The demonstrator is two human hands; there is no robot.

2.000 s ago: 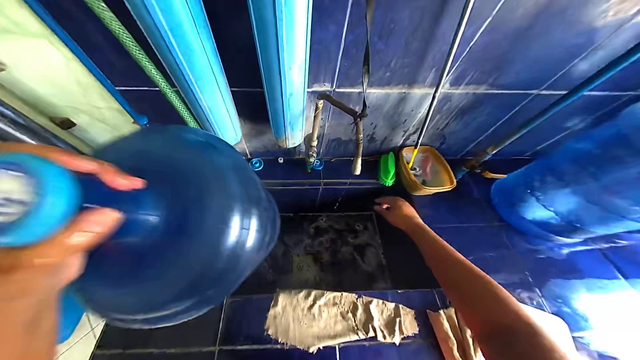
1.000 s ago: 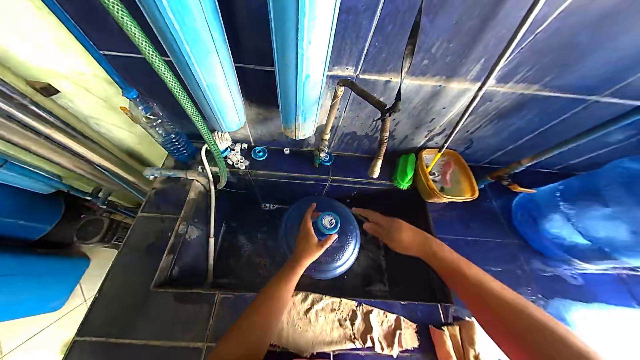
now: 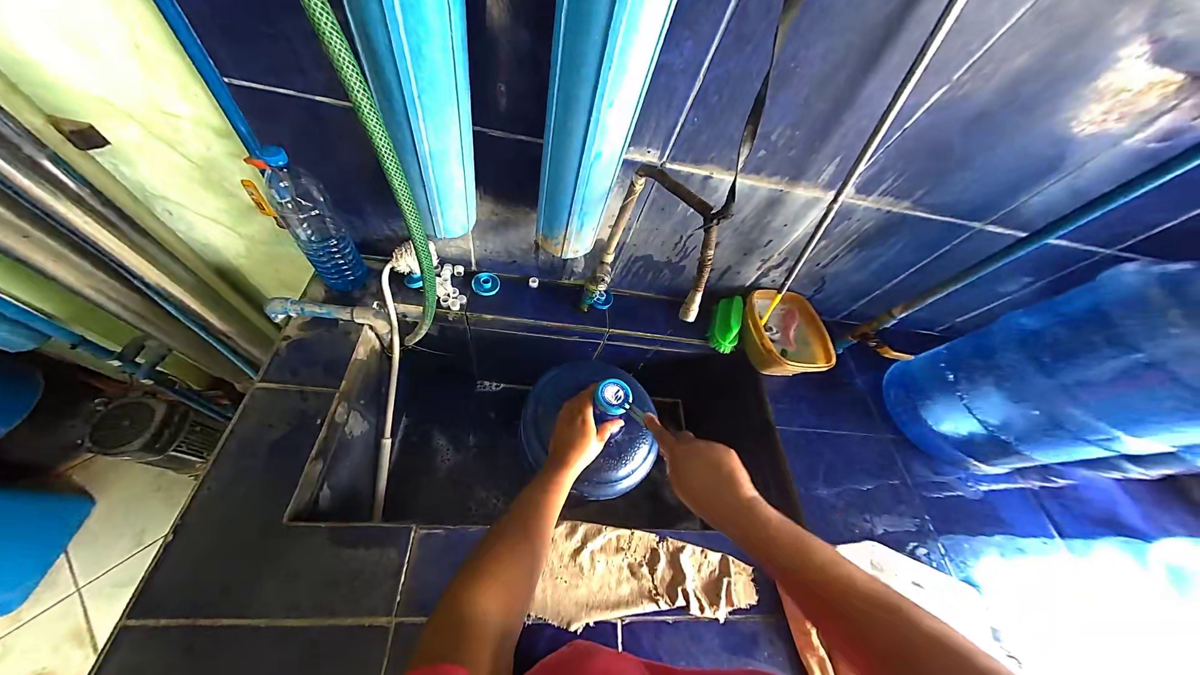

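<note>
A large blue plastic water jug [image 3: 591,469] stands upright in the dark tiled basin, its neck toward me. A blue cap [image 3: 614,396] with a pale label covers its mouth. My left hand [image 3: 579,436] grips the neck just below the cap. My right hand [image 3: 703,469] holds a small thin tool [image 3: 637,412], perhaps a knife, with its tip against the right side of the cap. The tool's handle is hidden in my fingers.
Behind the basin, a ledge holds a clear water bottle [image 3: 314,225], small white caps [image 3: 452,291], a green brush [image 3: 726,324] and a yellow tub [image 3: 790,333]. A white hose [image 3: 387,422] hangs at left. Crumpled cardboard [image 3: 647,574] lies on the front edge; another blue jug [image 3: 1050,366] lies right.
The jug was in my left hand at the left two seconds ago; it is now in the basin. My right hand has moved from behind the basin to the jug's cap.
</note>
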